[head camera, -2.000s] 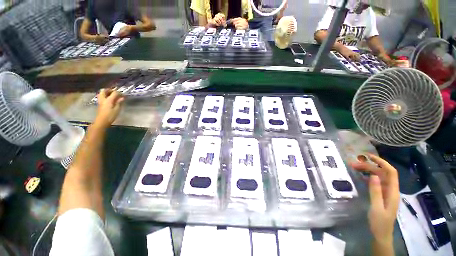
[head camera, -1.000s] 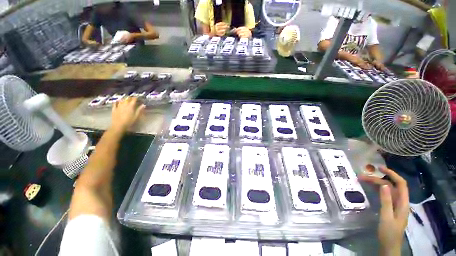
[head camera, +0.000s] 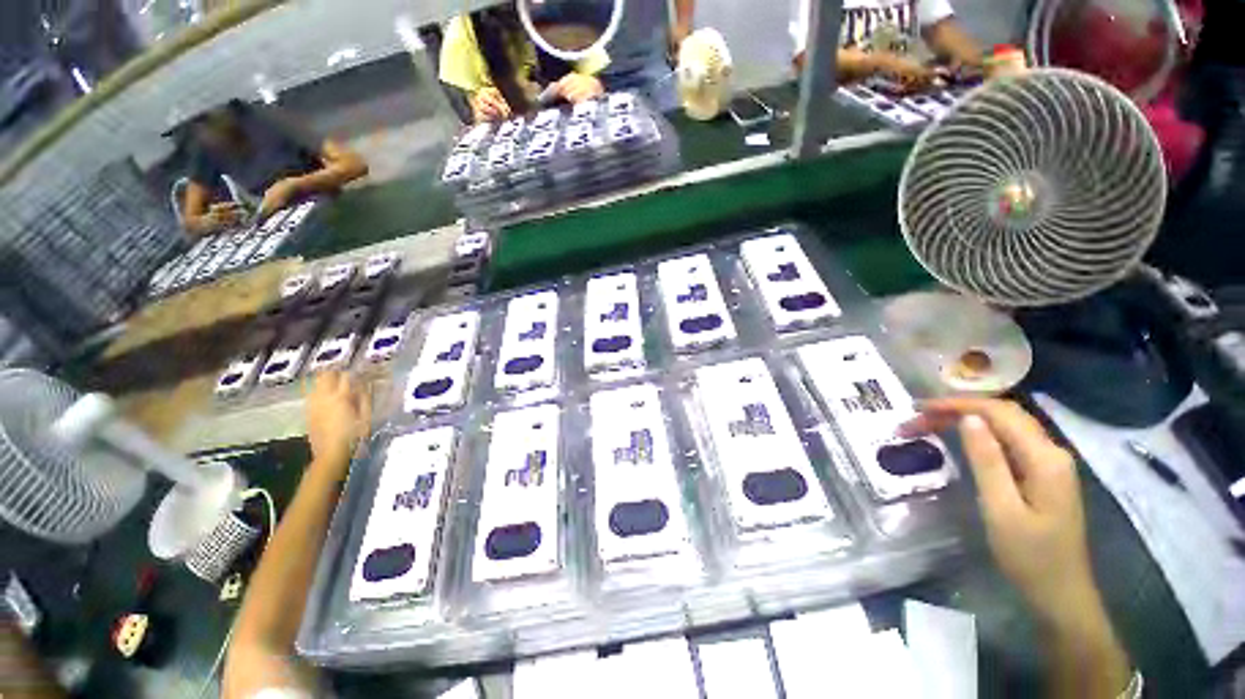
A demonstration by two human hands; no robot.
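A stack of clear blister trays [head camera: 539, 642] holds two rows of white phone backs, face down, each with a dark oval near its lower end. My left hand [head camera: 335, 414] is at the tray's upper left side, fingers bent; whether it touches the tray or grips anything is unclear. My right hand [head camera: 1017, 464] is at the right side, thumb and fingers apart, with fingertips over the edge of the front-row right phone [head camera: 874, 410]. White batteries [head camera: 737, 669] lie along the tray's near edge, partly cut off by the frame.
More phones [head camera: 335, 351] lie on the left beyond my left hand. White fans stand left [head camera: 62, 458] and right [head camera: 1034, 187]. A round white dish [head camera: 1004, 335] and a paper [head camera: 1161, 498] with a pen are right. People work across the partition beside a tray stack [head camera: 560, 171].
The view has tilted and shifted. My left hand has come from the phones at the back left to the tray's side. My right fingertips have moved over the right phone's edge.
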